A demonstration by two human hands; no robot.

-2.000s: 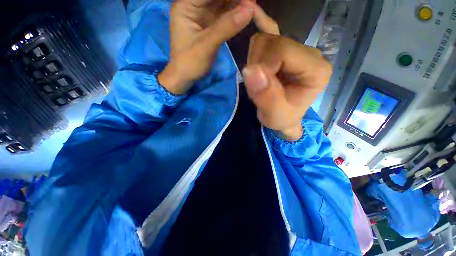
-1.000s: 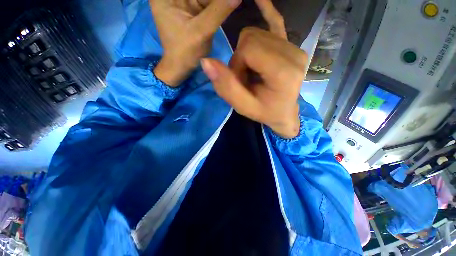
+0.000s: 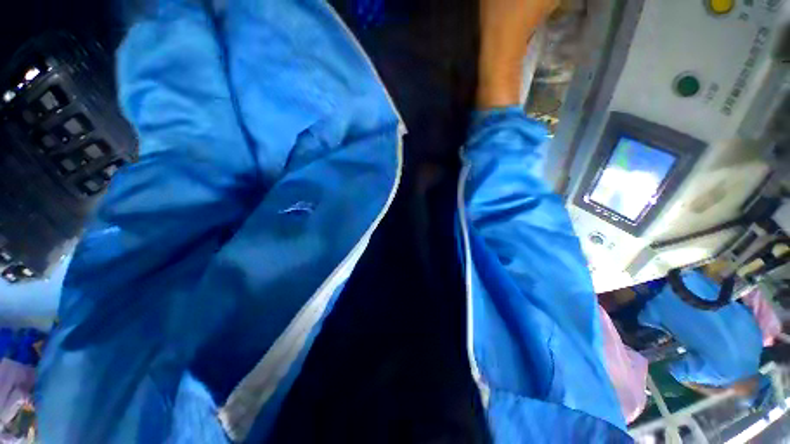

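My right hand (image 3: 515,39) is at the top edge, right of centre. Only the wrist and blurred lower hand show; the fingers are cut off, so I cannot tell if it holds anything. My left hand is out of the picture; only the blue left sleeve (image 3: 173,78) shows, reaching up to the top edge. The white machine panel (image 3: 693,147) stands at the right, with a lit screen (image 3: 631,178), a green button (image 3: 687,85) and a yellow button (image 3: 720,4). No held part is visible.
Dark stacked trays (image 3: 65,139) with rectangular pockets stand at the left. A person in blue (image 3: 710,334) is at the lower right, with pink clothing beside them. Pale rails (image 3: 745,425) run below that person. My dark-clothed lap is in the middle.
Both hands have moved up from the centre. The left has left the picture, and the right is mostly cut off. The view has shifted slightly.
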